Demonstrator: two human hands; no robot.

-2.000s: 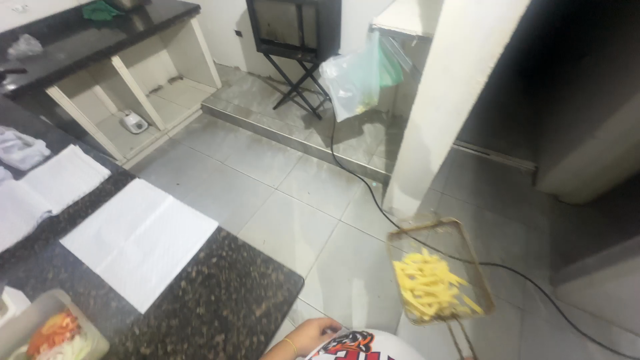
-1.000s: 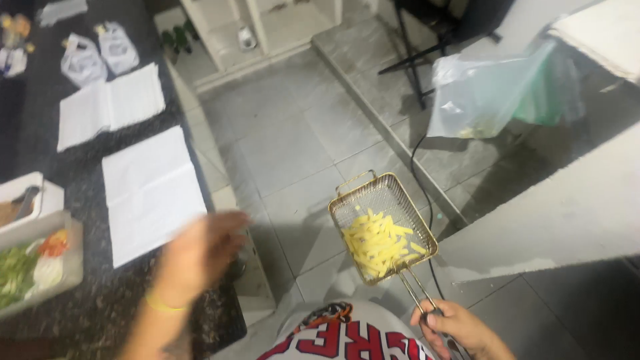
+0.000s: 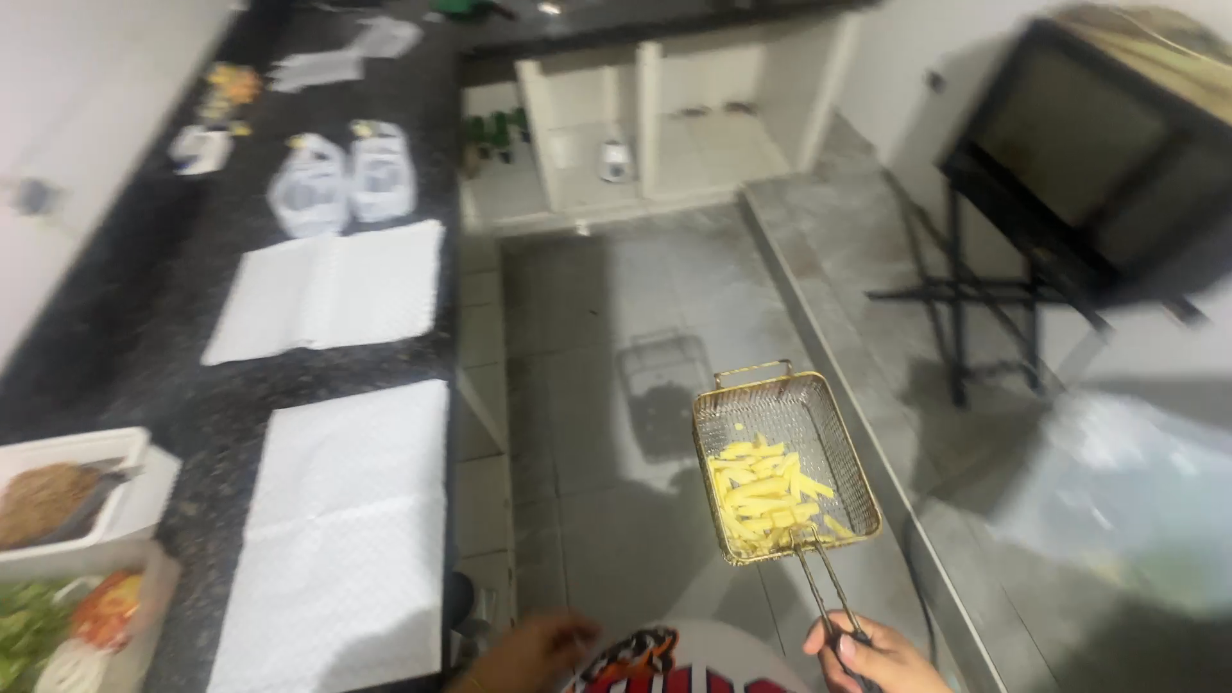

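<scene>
My right hand (image 3: 871, 659) grips the handle of a wire mesh frying basket (image 3: 842, 433), which is held over the floor. Pale yellow cut fries (image 3: 765, 491) lie in the basket, mostly toward its left and handle end. My left hand (image 3: 539, 650) is blurred at the bottom edge, near the counter's edge and beside my shirt; no object shows in it, and its fingers are too blurred to read. White paper towel sheets (image 3: 337, 539) lie on the dark stone counter (image 3: 207, 414) to the left of my left hand.
More paper towels (image 3: 332, 294) and two tied plastic bags (image 3: 310, 188) lie farther along the counter. Tubs of brown food (image 3: 144, 472) and chopped vegetables (image 3: 159, 602) stand at left. A step edge (image 3: 818, 327), a black folding stand (image 3: 953, 279) and a hanging plastic bag (image 3: 1116, 500) are at right.
The view has swung toward the counter. My left hand has dropped from beside the paper towels to the bottom edge. My right hand still holds the basket of fries.
</scene>
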